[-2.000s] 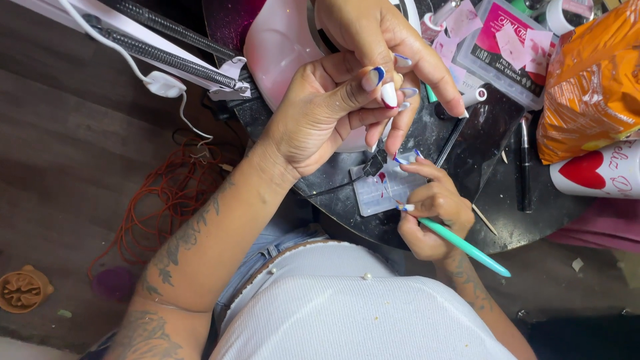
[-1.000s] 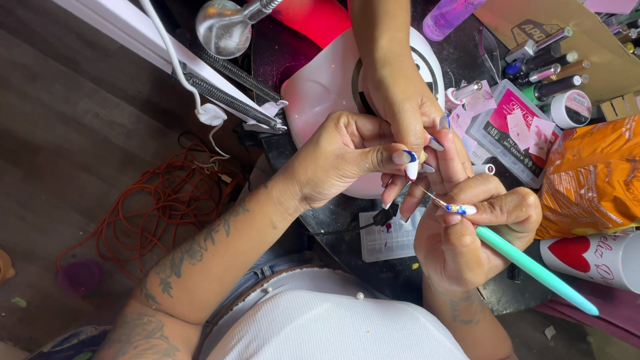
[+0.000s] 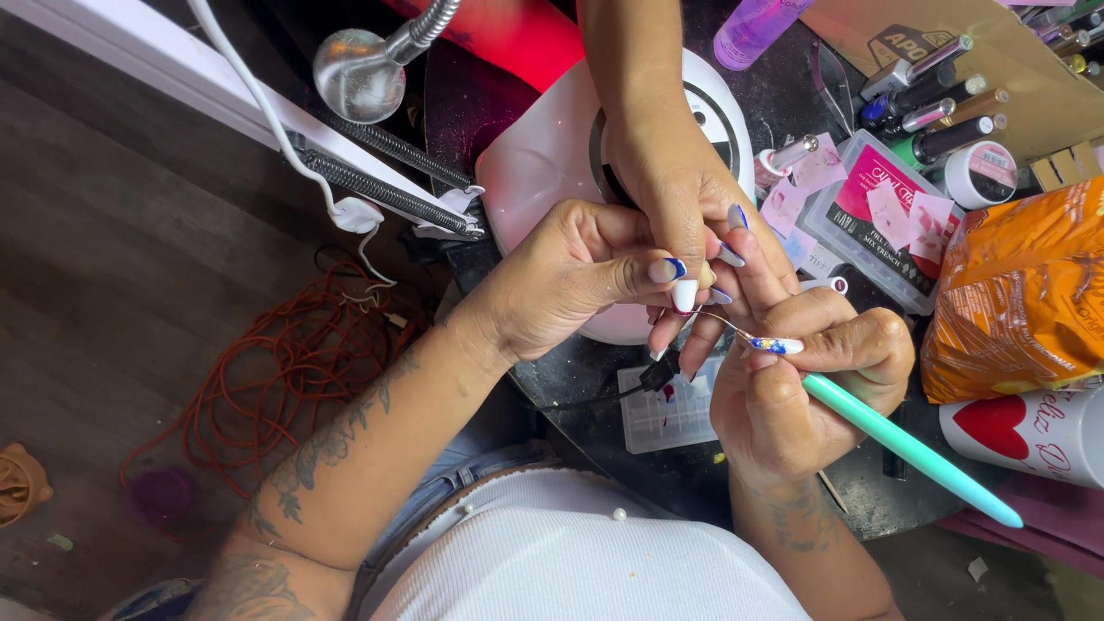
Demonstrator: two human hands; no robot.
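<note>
My left hand point(image 3: 573, 280) grips a finger of another person's hand point(image 3: 690, 194), which reaches in from the top over a white nail lamp point(image 3: 543, 164). That finger has a long white nail point(image 3: 684, 296) with a red edge. My right hand point(image 3: 802, 388) holds a thin nail-art brush with a turquoise handle point(image 3: 906, 444). Its fine tip reaches the red edge of the white nail; whether it touches cannot be told. Below the hands lies a clear plastic palette point(image 3: 664, 418) with red and blue smears, a black cable plug point(image 3: 660, 373) beside it.
At the right are a clear nail-tip box point(image 3: 880, 216), an orange bag point(image 3: 1018, 293), a white mug with a red heart point(image 3: 1026, 431) and several polish bottles point(image 3: 949, 138). A metal lamp head point(image 3: 360, 76) hangs upper left. An orange cord point(image 3: 285, 371) lies coiled on the floor.
Two seconds ago my right hand held the brush at the palette; it has moved up to the other person's nail. The view has shifted. Since one second ago the hands have stayed close together.
</note>
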